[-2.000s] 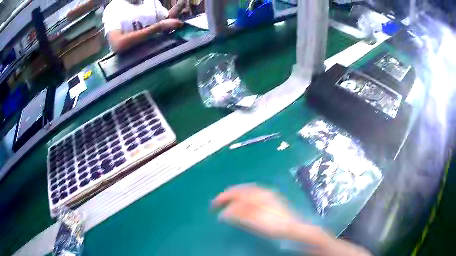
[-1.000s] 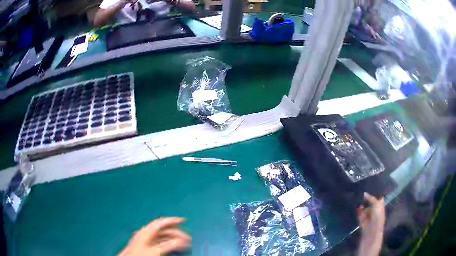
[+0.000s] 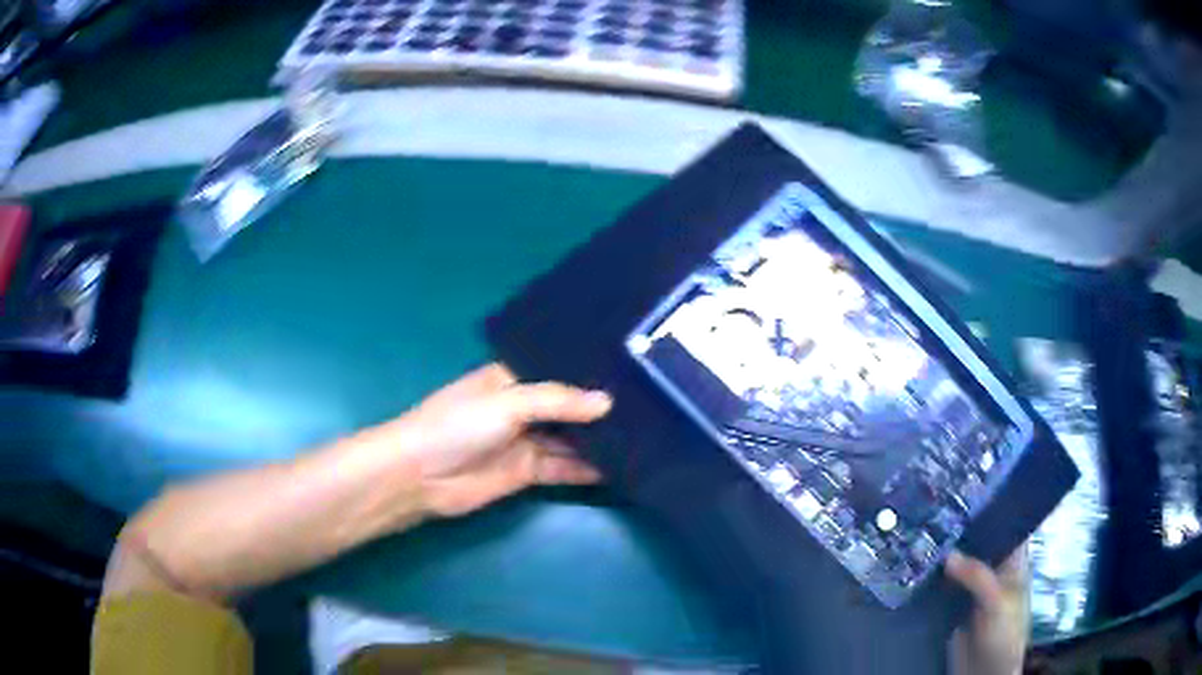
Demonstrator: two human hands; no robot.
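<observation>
A black mat (image 3: 580,310) is held tilted above the green bench by both hands. An open silver-edged housing (image 3: 956,346) with a circuit board (image 3: 844,382) lies on it, partly washed out by glare. My left hand (image 3: 494,442) grips the mat's left edge, thumb on top and fingers partly hidden underneath. My right hand (image 3: 991,593) is at the mat's lower right edge near the housing's corner. It is cut off by the bottom of the picture, with its fingertips at the edge.
A white grid tray (image 3: 527,66) of dark parts stands at the back. Clear bags lie at back left (image 3: 257,172), back right (image 3: 929,79) and right (image 3: 1061,488). Another unit (image 3: 66,297) on a dark mat is at far left, beside something red (image 3: 11,244).
The mat with the housing has come from the right to in front of me. My left hand, empty before, has taken hold of the mat. The view has turned left.
</observation>
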